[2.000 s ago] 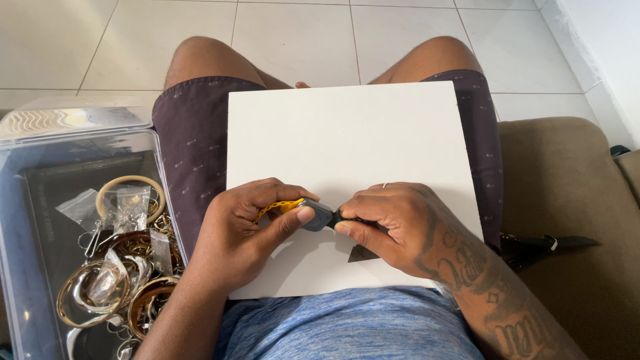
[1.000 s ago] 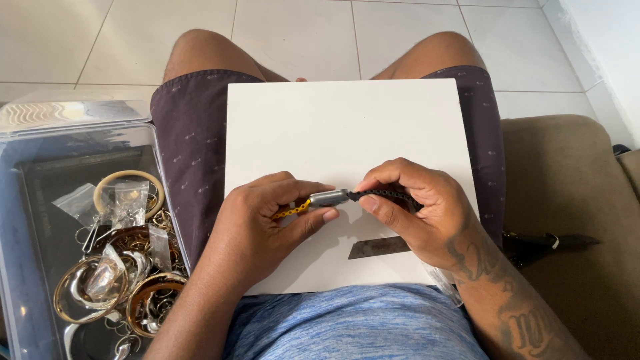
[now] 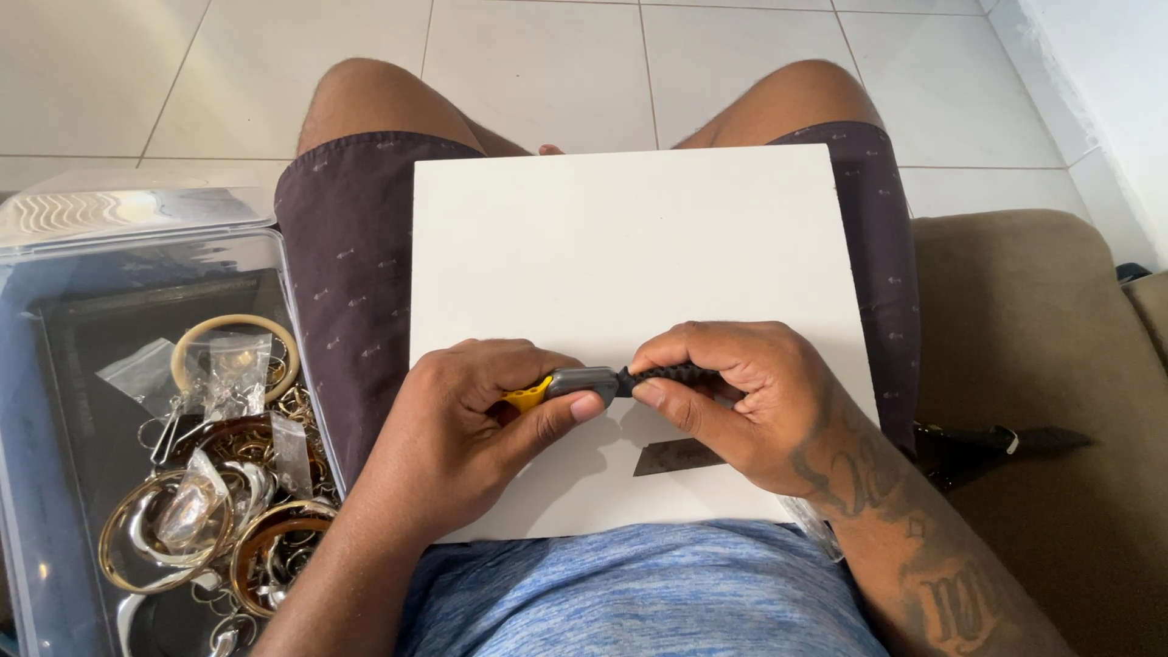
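My left hand grips a grey watch case between thumb and fingers, with a yellow perforated strap coming out of its left end. From the right end runs a black braided strap, pinched by my right hand close to the case. Both hands are above a white board lying across the lap. Flat on the board, partly under my right hand, is a dark blade-shaped piece. The far end of the black strap is hidden by my right fingers.
At the left stands a clear plastic box holding bangles, small plastic bags and tangled jewellery. A brown cushion is at the right, with a black object bound by a light tie on it. A clear plastic piece touches the board's near edge.
The watch case is turned differently in my left hand than a second ago. My right hand covers more of the dark flat piece now.
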